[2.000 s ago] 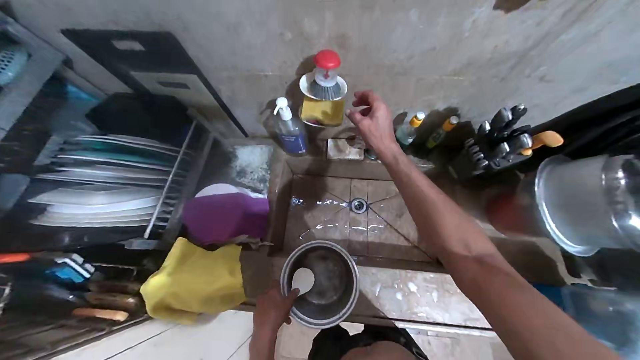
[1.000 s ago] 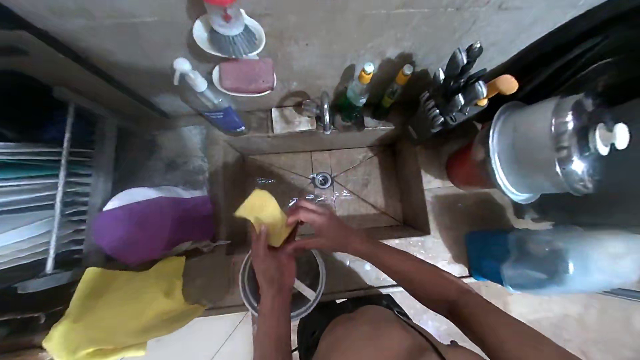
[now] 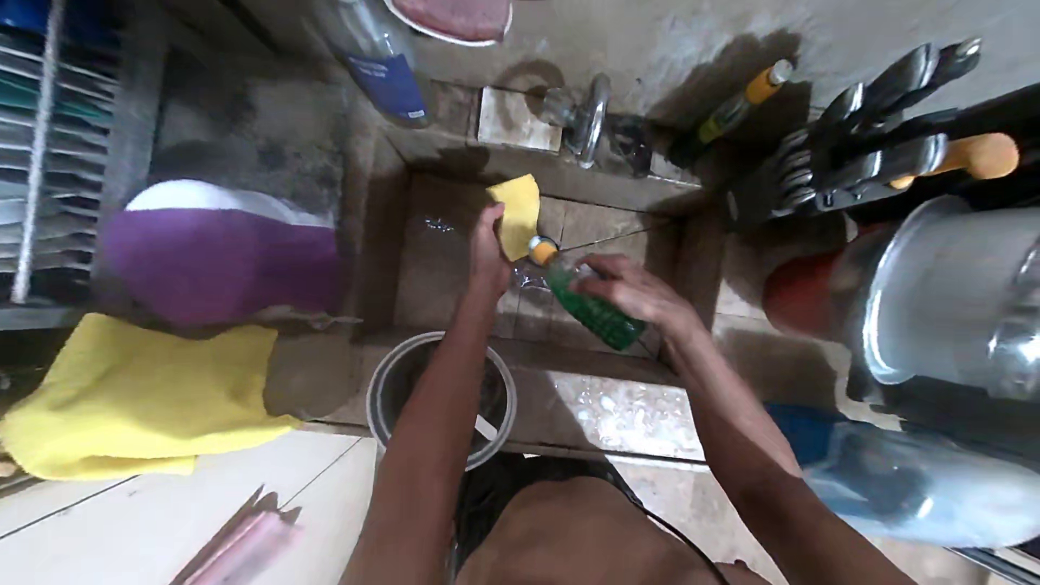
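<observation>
Over the tiled sink [image 3: 439, 268], my left hand [image 3: 490, 256] holds a yellow sponge [image 3: 517, 213] upright by its lower left side. My right hand [image 3: 630, 288] grips a bottle of green liquid [image 3: 597, 313], tilted so that its orange-and-white cap points at the sponge's lower edge. Whether liquid comes out is too small to tell. Below my left forearm a round metal pot [image 3: 380, 398] stands at the sink's front edge, with a white utensil handle [image 3: 486, 428] inside; my forearm hides part of it.
A faucet [image 3: 597, 122] rises behind the sink, a spray bottle [image 3: 390, 77] to its left and another capped bottle [image 3: 735, 110] to its right. Knives in a block [image 3: 853, 154] and a large metal pot [image 3: 934, 284] are at right. Yellow cloth [image 3: 162, 398], purple cloth [image 3: 227, 260] and a dish rack [image 3: 41, 162] lie left.
The green bottle, standing behind the sink one second ago, is now in my right hand. The sponge, in both hands then, is in my left hand alone, further over the sink.
</observation>
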